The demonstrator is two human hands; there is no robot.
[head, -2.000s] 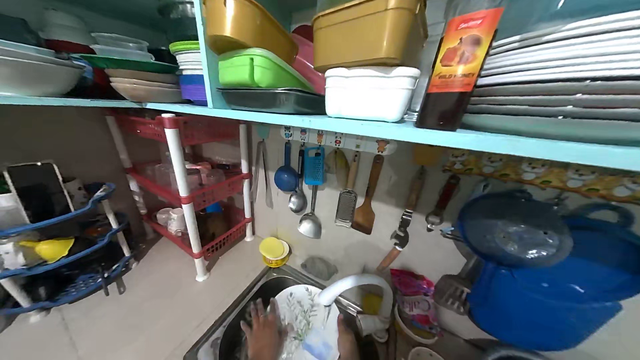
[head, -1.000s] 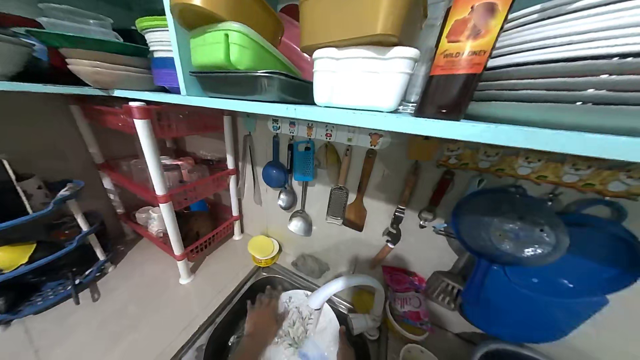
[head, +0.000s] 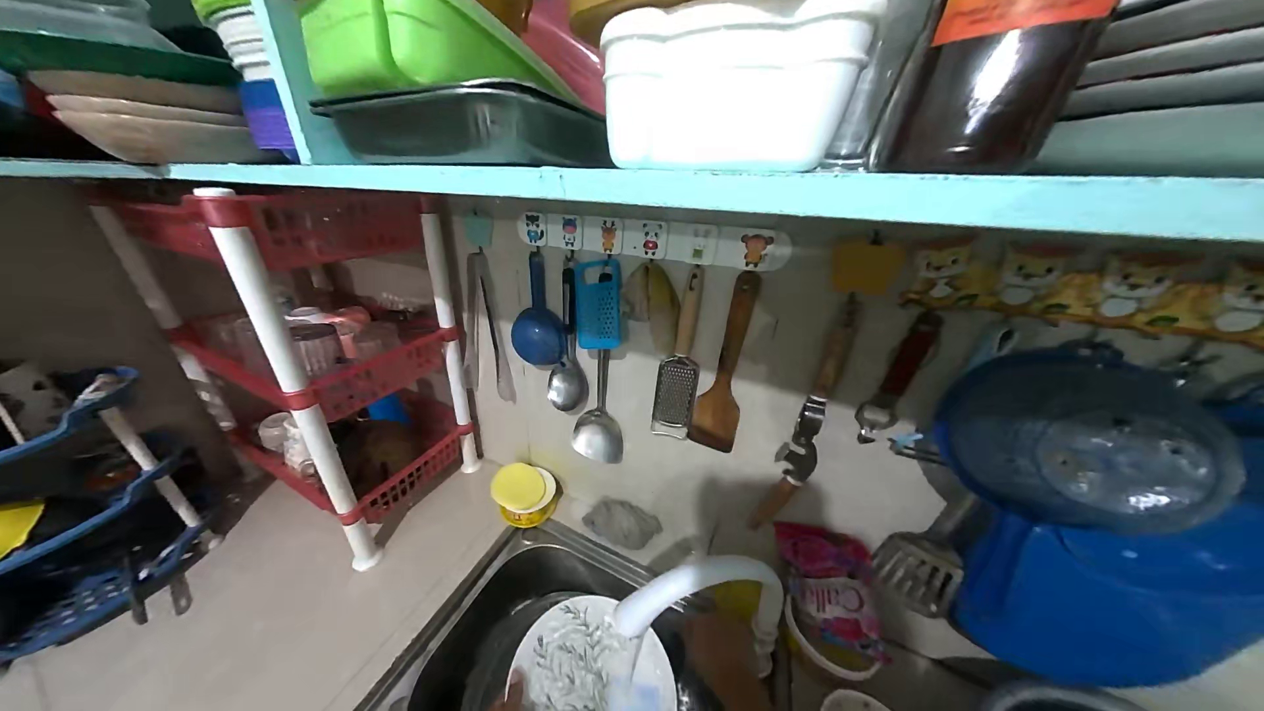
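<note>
A white plate with a leaf pattern is tilted in the metal sink, under the white faucet, from which water runs onto it. Only the fingers of my left hand show, on the plate's lower left rim at the bottom edge of the view. To the right of the plate, partly behind the faucet, is my right hand, blurred and dim; its fingers cannot be made out. The plate's lower part is out of view.
A yellow-lidded tub and a grey cloth or bag lie behind the sink. Right of the faucet stands a pink packet. Utensils such as a grater hang on the wall, below a loaded turquoise shelf. A red rack stands left.
My left hand has moved from the plate's face down to its lower left rim, mostly out of view. My right hand has shifted away from the plate's right edge.
</note>
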